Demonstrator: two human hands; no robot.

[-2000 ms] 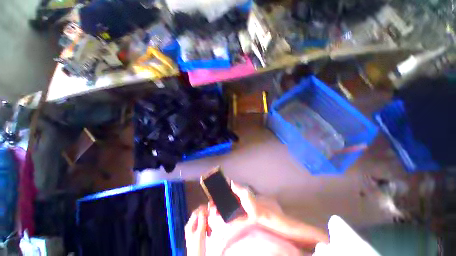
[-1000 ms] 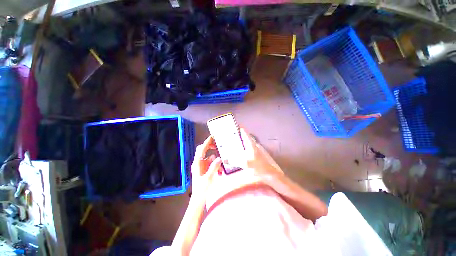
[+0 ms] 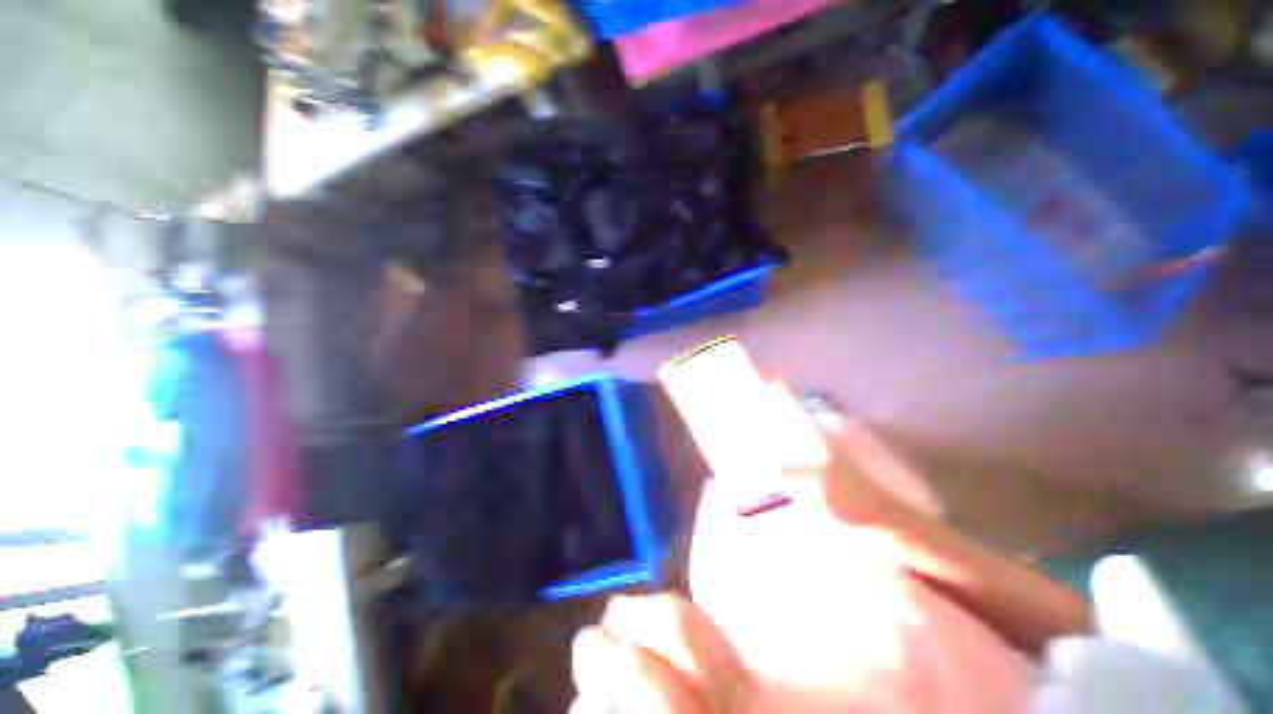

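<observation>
A smartphone with a bright, washed-out screen is held up in front of my body at the lower middle. My right hand is shut around its right side. My left hand is below and to the left, apart from the phone, at the bottom of the view. Its fingers look curled, but blur and glare hide whether it holds anything.
A blue crate of dark garments stands left of the phone. A heap of black garments lies beyond it over another blue crate. A blue crate holding a pale bag stands at right. White tables are at upper left and lower left.
My left hand has come away from the phone and moved down. My right hand still holds the phone. The view has swung left, so the crates stand further right.
</observation>
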